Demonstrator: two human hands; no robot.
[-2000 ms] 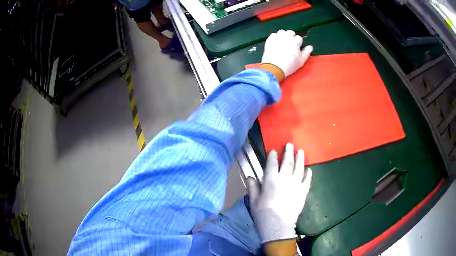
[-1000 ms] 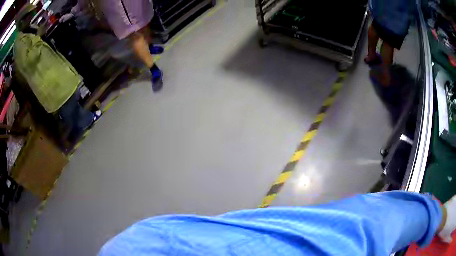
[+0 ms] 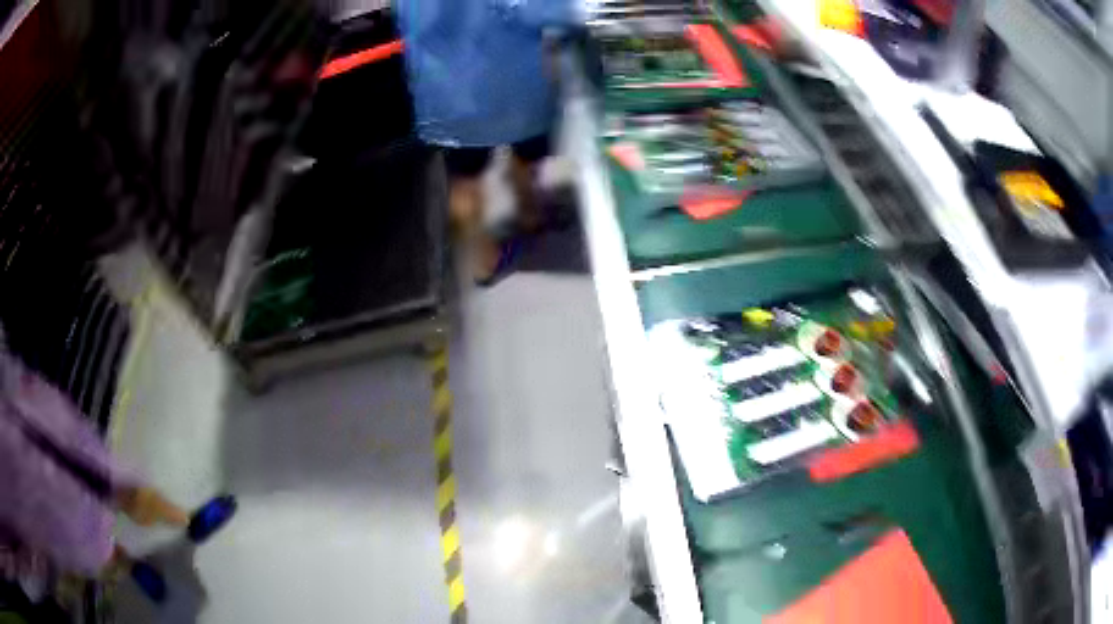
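No hand of mine is in the picture. Nearest in front, a red foam sheet [image 3: 873, 589] lies on a dark green pallet [image 3: 757, 536], cut off by the bottom edge. Beyond it, a power circuit board in its chassis [image 3: 793, 396] lies on the pallet, with three copper-orange rings [image 3: 845, 380] and three long white strips [image 3: 778, 401]. A pale metal flange [image 3: 693, 421] is on its left side. A red foam strip [image 3: 864, 452] lies at its near right edge. The view is blurred.
More board units [image 3: 720, 144] lie farther up the line. A bright metal rail [image 3: 629, 402] runs along the left. A person in blue [image 3: 482, 73] stands beyond the cart [image 3: 336, 347]. Another person's pink sleeve [image 3: 55, 457] shows at left. A white shelf [image 3: 1037, 299] holds black bins at right.
The view has swung from the floor back to the line. The blue sleeve and gloved hand seen earlier are out of the picture. The board units and red sheet now show.
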